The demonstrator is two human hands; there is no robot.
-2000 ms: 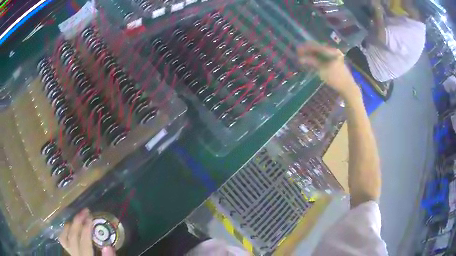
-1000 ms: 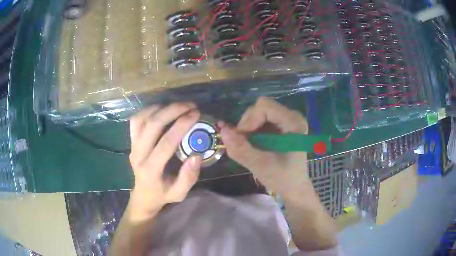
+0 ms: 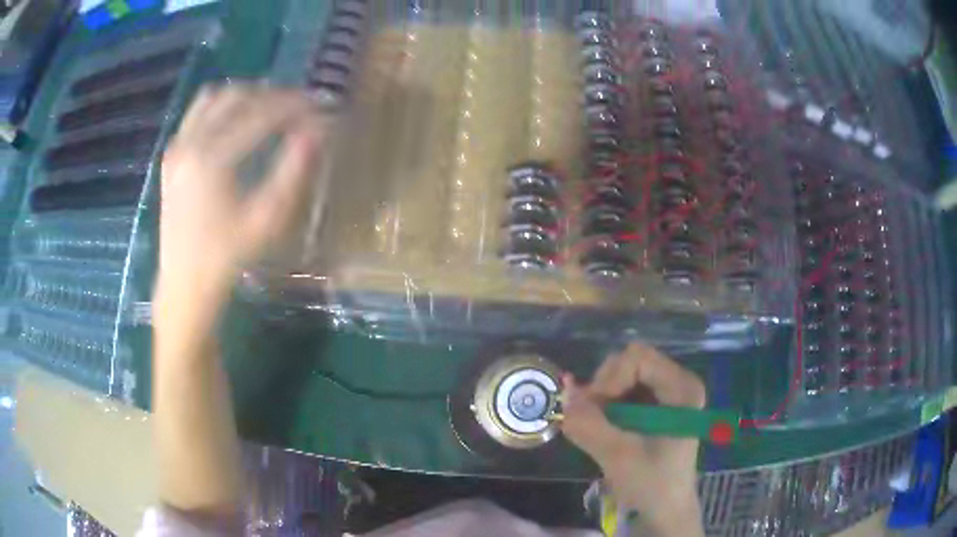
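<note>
A round speaker driver with a silver-white ring and darker centre sits in the gold-rimmed fixture on the green bench. My right hand holds the green probe, its tip end at the driver's right edge; a red wire trails from its red-dotted rear end. My left hand is blurred, raised over the left side of the main clear tray. Its thumb and fingers look apart, with no part visible between them. Dark discs with red wires fill the tray's right rows.
A left-hand tray holds long dark rows. A right-hand tray holds small parts with red wires. A black cable lies left of the fixture. White tags line the back right. Cardboard lies below the front edge.
My left hand has left the driver and moved up and left over the tray. My right hand stays at the fixture with the probe. The view has shifted left since one second ago.
</note>
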